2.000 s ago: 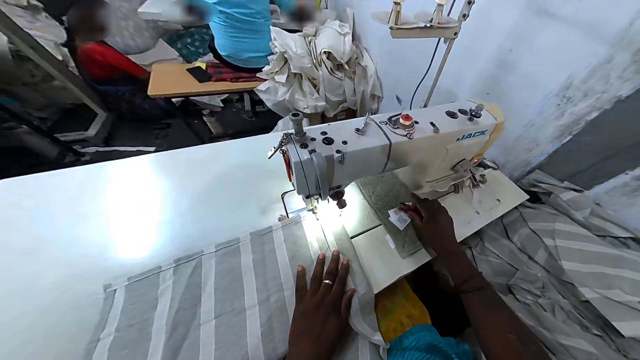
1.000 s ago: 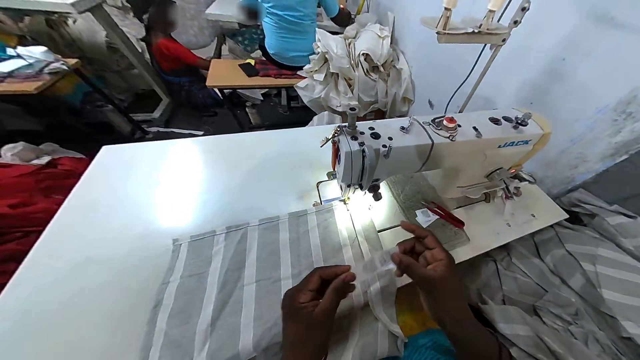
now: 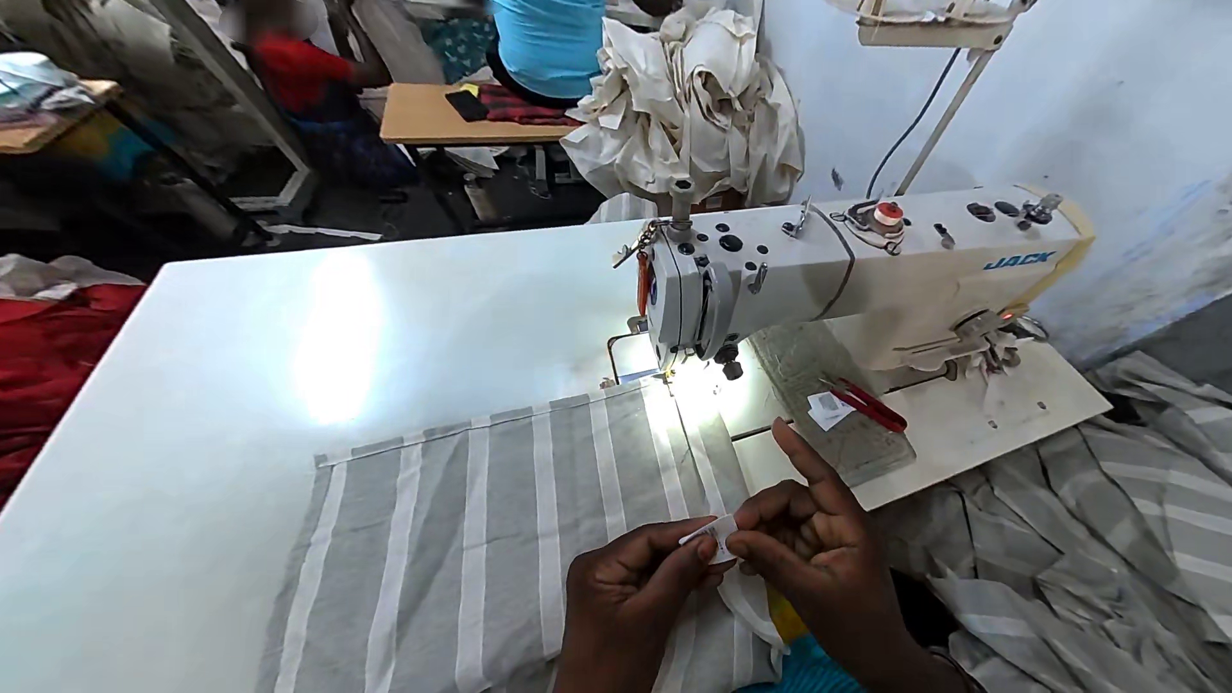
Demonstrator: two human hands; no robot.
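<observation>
Between the fingertips of my left hand point(image 3: 640, 587) and my right hand point(image 3: 818, 539) is a small white label point(image 3: 717, 539) with writing on it. Both hands pinch it above the grey and white striped cloth point(image 3: 510, 520). The cloth lies on the white table, its hemmed far edge reaching the lit needle area of a Jack sewing machine point(image 3: 866, 279). Right of the needle, red thread snips point(image 3: 869, 404) and more white labels point(image 3: 829, 410) rest on a grey-green pad point(image 3: 847, 452).
More striped fabric point(image 3: 1078, 520) is heaped at the right. Red cloth point(image 3: 58, 356) lies at the left edge. Beyond the white table point(image 3: 212, 385) are a pile of cream fabric point(image 3: 693, 106), a small wooden table point(image 3: 414, 115) and two people. A thread stand point(image 3: 934, 34) rises behind the machine.
My right hand has left the pad and snips, and my left hand has lifted off the striped cloth. Both have come together on a small label. The view has swung left.
</observation>
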